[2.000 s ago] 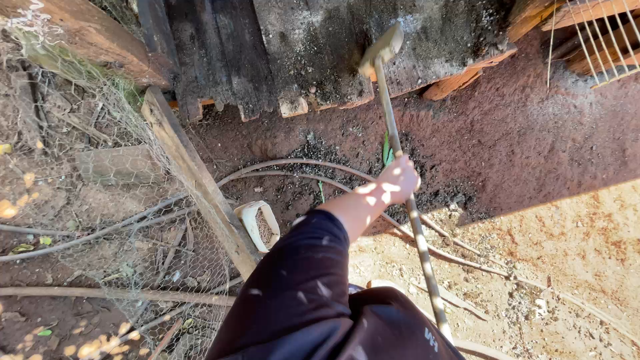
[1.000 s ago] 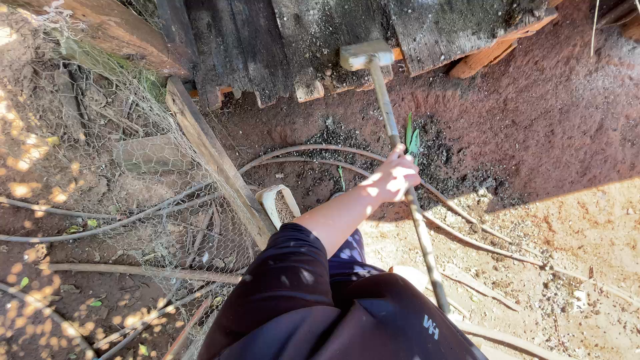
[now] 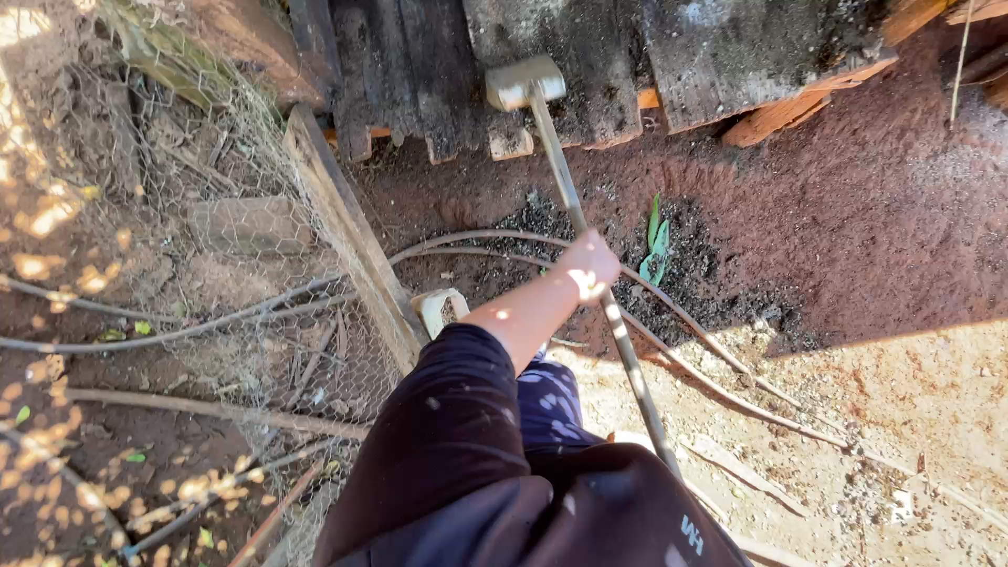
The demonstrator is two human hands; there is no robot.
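Observation:
My left hand [image 3: 591, 268], at the end of a dark sleeve, is closed around the middle of a long wooden handle [image 3: 630, 358]. The handle's far end carries a broad, pale, blocky head [image 3: 526, 82]; whether it is a hoe or a mallet I cannot tell. That head lies over the weathered dark boards [image 3: 575, 71], close to their ragged lower edge. Toward my body the handle runs down behind the dark clothing. My right hand is out of sight. Dark crumbly material [image 3: 709, 276] and green leaves [image 3: 656, 244] lie on the soil just right of my left hand.
Wire mesh [image 3: 315, 370] and a slanting wooden post [image 3: 354, 236] stand at the left. Beside the post is a pale container [image 3: 441, 309]. Hoses [image 3: 701, 378] curve over the ground beneath the handle. Orange-toned timber [image 3: 776, 118] juts out under the boards.
The tool's head has moved left across the boards, from near a gap farther right toward the middle boards. My left hand has kept its hold on the handle.

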